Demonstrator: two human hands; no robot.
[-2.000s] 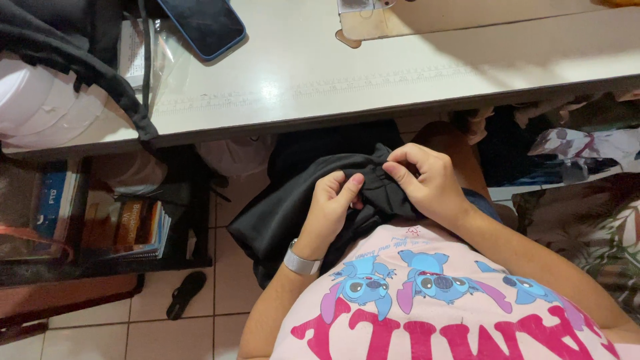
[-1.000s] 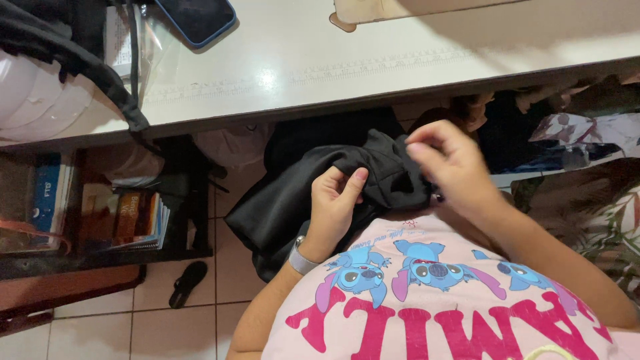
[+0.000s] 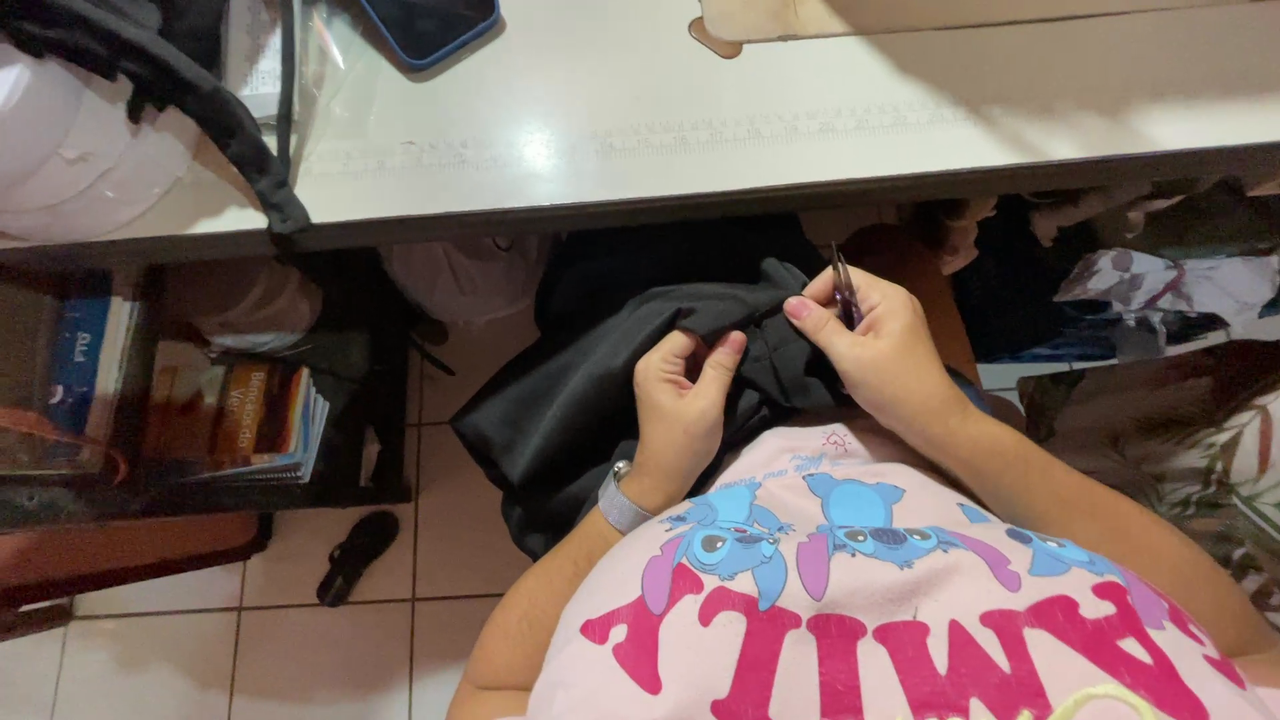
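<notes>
Black fabric (image 3: 590,370) lies bunched across my lap, below the table's front edge. My left hand (image 3: 685,400) pinches a fold of it between thumb and fingers, a pale-banded watch (image 3: 620,500) on the wrist. To the right, my right hand (image 3: 865,330) pinches the same fabric with thumb and index finger. A small pointed metal tool (image 3: 844,285), thread snips or tweezers, sits in that right hand with its tips pointing away from me. The rest of the tool is hidden by the fingers.
Ahead is a white table (image 3: 560,140) with printed ruler marks along its edge, a phone (image 3: 435,30) and a board (image 3: 900,20). Black straps (image 3: 240,140) hang over its left part. Books (image 3: 250,415) fill a dark shelf at left; a black flip-flop (image 3: 358,557) lies on the tiled floor.
My right hand, blurred and lifted from the fold a second ago, is back on the fabric. The pointed tool's blades now stand out above its fingers. My left hand keeps its pinch.
</notes>
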